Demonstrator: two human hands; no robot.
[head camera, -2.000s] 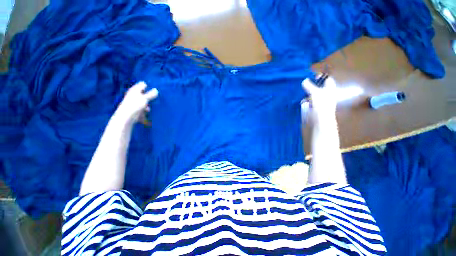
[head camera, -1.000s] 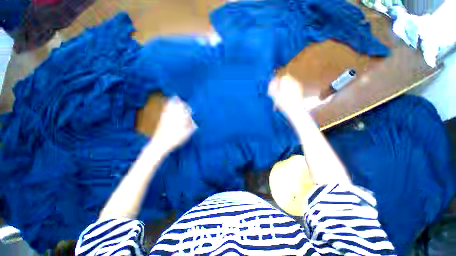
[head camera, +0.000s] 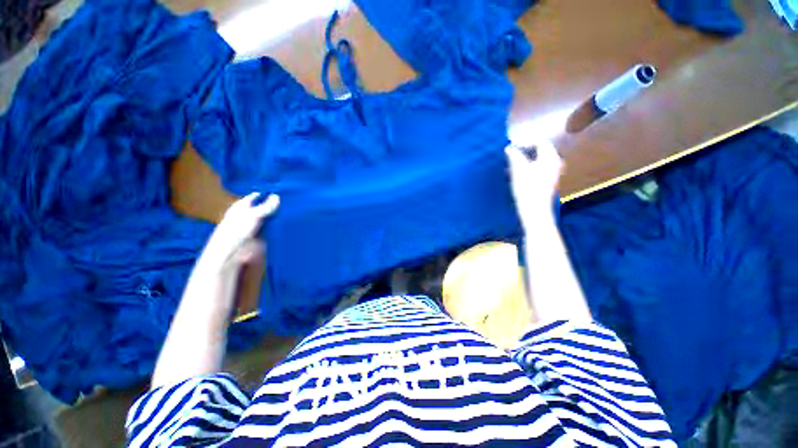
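Note:
A blue garment (head camera: 394, 192) lies spread in front of me on the brown table, its neckline away from me and its lower part hanging over the near edge. A thin blue tie (head camera: 341, 66) loops up from the neckline. My left hand (head camera: 245, 226) pinches the garment's left side between thumb and fingers. My right hand (head camera: 534, 175) pinches its right side edge. Something small and dark shows at the right fingertips; I cannot tell what it is.
The glossy brown table (head camera: 612, 26) has a pale curved edge. A pale cylinder with a dark end (head camera: 624, 90) lies at right. Blue garments are heaped at left (head camera: 96, 175) and at right below the edge (head camera: 700, 271). A round yellowish stool (head camera: 486, 284) stands below.
The garment has been turned and laid flatter, with the tie now showing at the neckline. My hands are further apart than one second ago. The view has shifted.

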